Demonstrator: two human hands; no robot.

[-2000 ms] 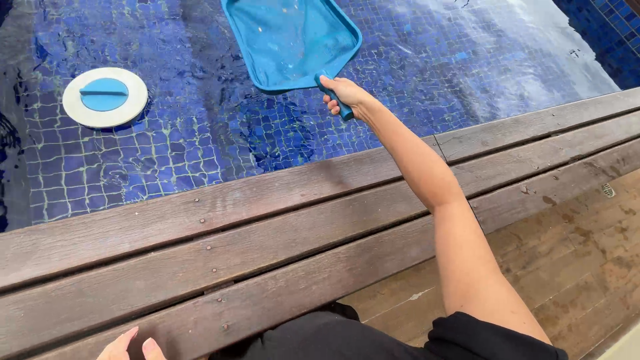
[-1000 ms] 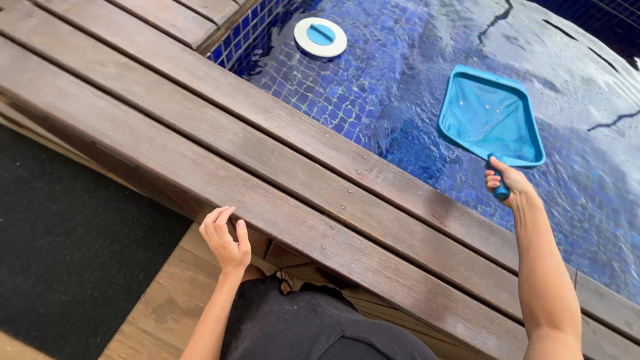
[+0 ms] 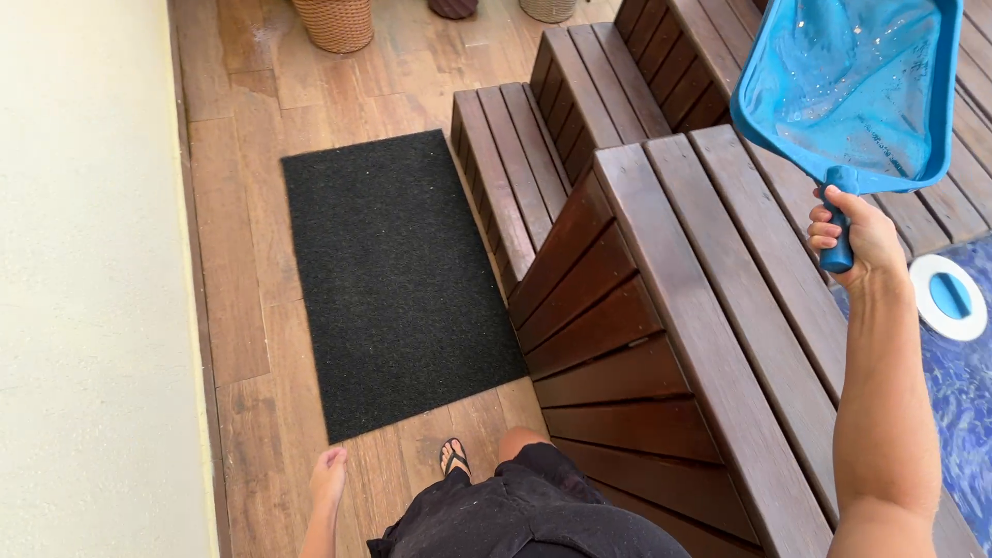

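Observation:
My right hand [image 3: 856, 232] grips the short handle of a blue pool skimmer net [image 3: 860, 85] at the upper right. Its mesh is spread inside a blue frame, with small specks of debris on it, and it is raised above the wooden deck. My left hand [image 3: 331, 469] hangs low at the left over the tiled floor, touching nothing; its fingers are loosely curled together and hold nothing that shows. A round white floating dispenser with a blue centre [image 3: 950, 297] lies in the pool water, just right of my right forearm.
A black doormat [image 3: 403, 279] lies on the wood-look floor. Beside it rise wooden steps [image 3: 504, 155] and the slatted wooden pool surround [image 3: 721, 310]. A cream wall [image 3: 85, 279] runs along the left. Woven pots [image 3: 335, 23] stand at the top. Pool water [image 3: 965, 418] shows at the right.
The view has swung left to the steps and mat. The skimmer net, over the pool before, is now above the deck. My left hand has come away from the deck's edge.

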